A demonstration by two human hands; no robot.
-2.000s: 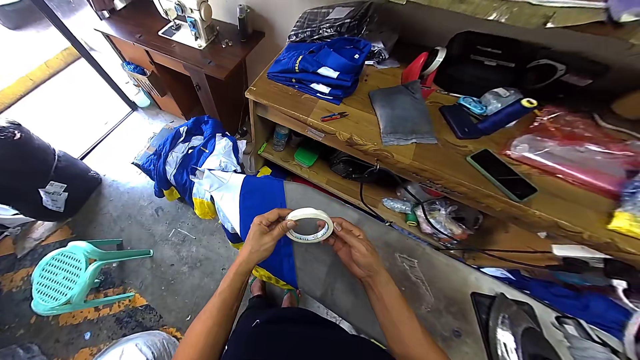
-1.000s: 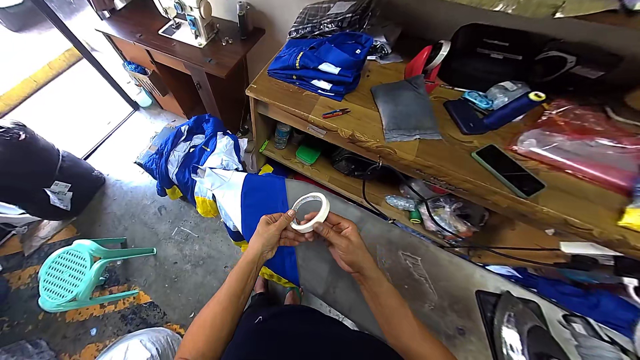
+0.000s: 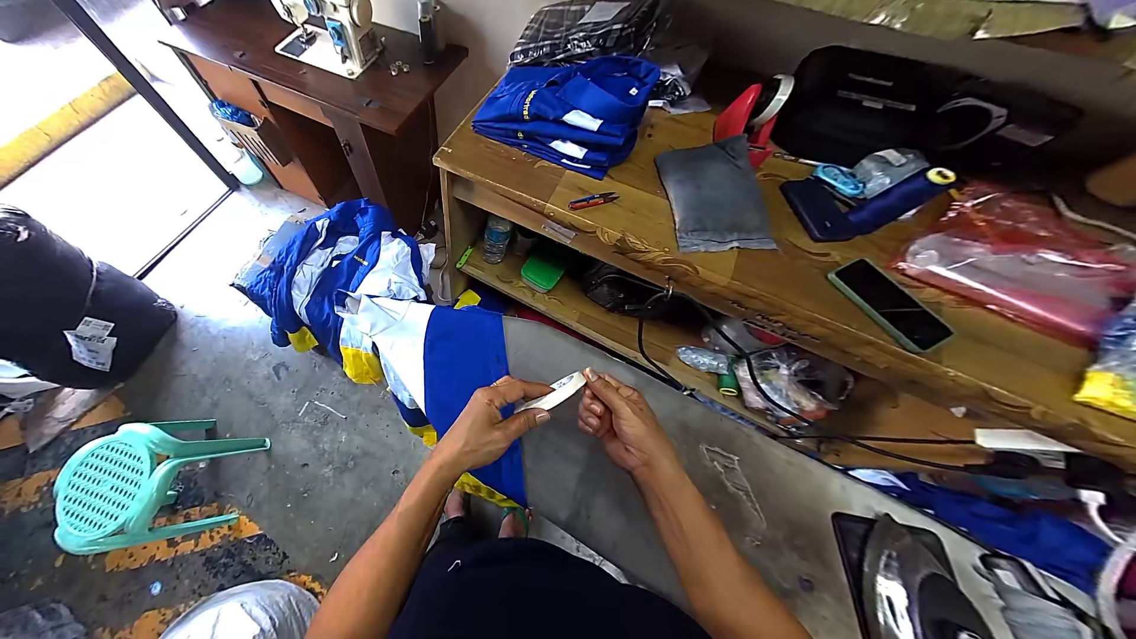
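Observation:
A roll of white tape (image 3: 554, 393) is seen nearly edge-on above the grey ironing board (image 3: 612, 497). My left hand (image 3: 488, 424) grips its left side between thumb and fingers. At the roll's right end, my right hand (image 3: 621, 422) pinches with thumb and forefinger at the tape's edge; whether a loose end is between them cannot be told. Blue, white and yellow garments (image 3: 355, 284) are heaped to the left, and one blue and white piece lies over the board's left end beneath my left hand.
A wooden workbench (image 3: 541, 191) holds folded blue garments (image 3: 568, 115), thread snips (image 3: 593, 201), a grey pouch (image 3: 717, 197), a red tape dispenser (image 3: 745, 120) and a phone (image 3: 890, 304). An iron (image 3: 905, 577) rests at lower right. A green plastic chair (image 3: 115, 484) and a sewing machine (image 3: 333, 31) are left.
The tape roll has turned from showing its open ring to nearly edge-on. My right hand has shifted from the ring's side to its right end, with the fingers curled in.

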